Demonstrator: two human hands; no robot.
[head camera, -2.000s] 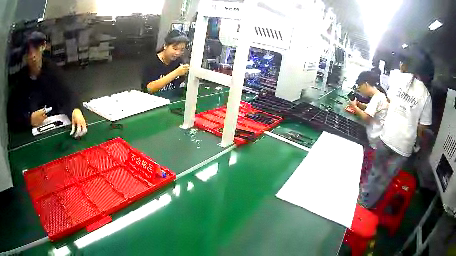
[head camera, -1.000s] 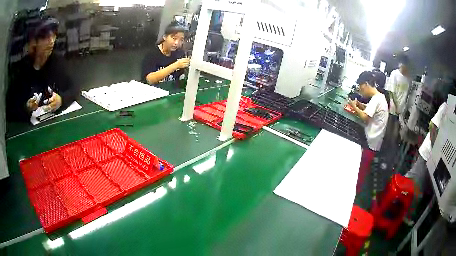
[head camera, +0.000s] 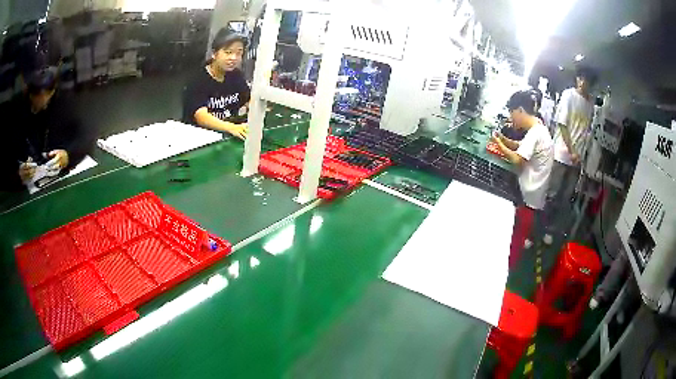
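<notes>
Neither of my hands is in the picture. A red mesh tray (head camera: 111, 270) with several compartments and Chinese lettering lies on the glossy green bench (head camera: 296, 296) at the left; no parts show in it, and a small blue spot is at its right corner. A white sheet (head camera: 456, 252) lies flat at the right bench edge. Beyond the white posts (head camera: 315, 129), a second red tray (head camera: 285, 166) holds dark parts. Small dark parts (head camera: 179, 171) lie on the green surface near a white tray (head camera: 157, 142).
Black trays (head camera: 474, 169) stand behind the sheet. Red stools (head camera: 569, 277) stand at the right, near a white machine (head camera: 652, 215). A person in black (head camera: 222, 92) is across the line, another works at far left, and people in white shirts (head camera: 535, 159) are at right.
The whole view has shifted, so the trays and sheet sit further left. The person behind the posts has lowered an arm. At right, a standing person has moved away from the bench.
</notes>
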